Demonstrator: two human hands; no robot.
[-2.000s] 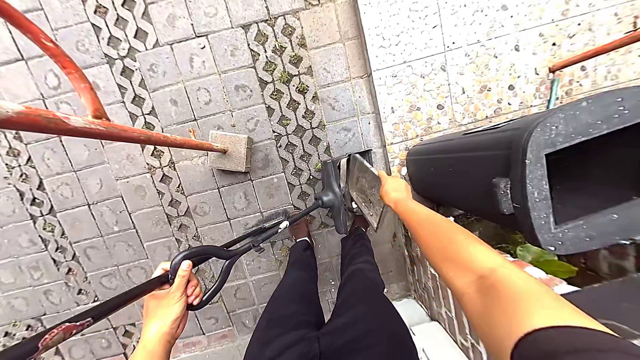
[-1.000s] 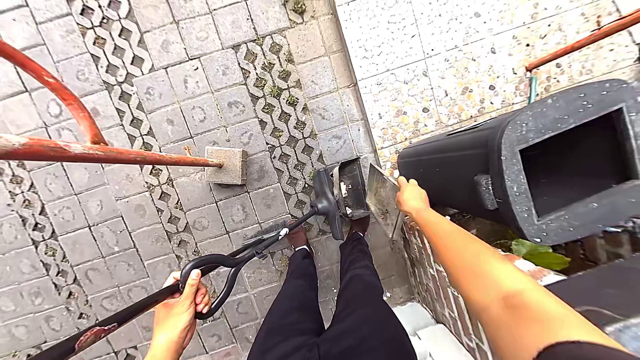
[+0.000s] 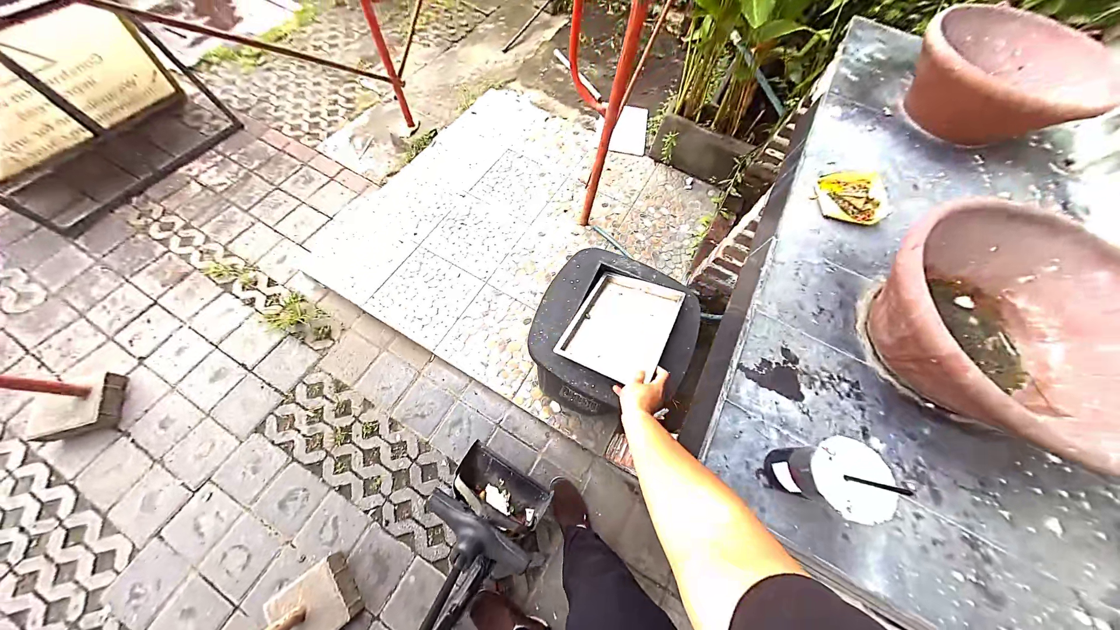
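Note:
A pale square panel (image 3: pixel 623 328) with a raised rim lies over the square opening of a black trash bin (image 3: pixel 560 385). Its near corner is between the fingers of my right hand (image 3: pixel 643 391). My left hand is out of view. By my shoes stands a black long-handled dustpan (image 3: pixel 516 468) with bits of litter in its box. A dark tool head with a handle (image 3: pixel 477 529) rests against its left side; the handle runs out of the bottom edge.
Right of the bin, a grey tiled ledge (image 3: pixel 752 437) carries terracotta pots (image 3: pixel 901 350), a yellow snack packet (image 3: pixel 850 197) and a lidded drink cup with a straw (image 3: pixel 853 481). Red metal poles (image 3: pixel 610 131) stand behind the bin. Concrete blocks (image 3: pixel 319 595) sit on the paving at left.
My right hand has moved with the panel from beside the dustpan to the top of the bin. The bin's opening was uncovered before. The view has swung up, and my left hand has left it.

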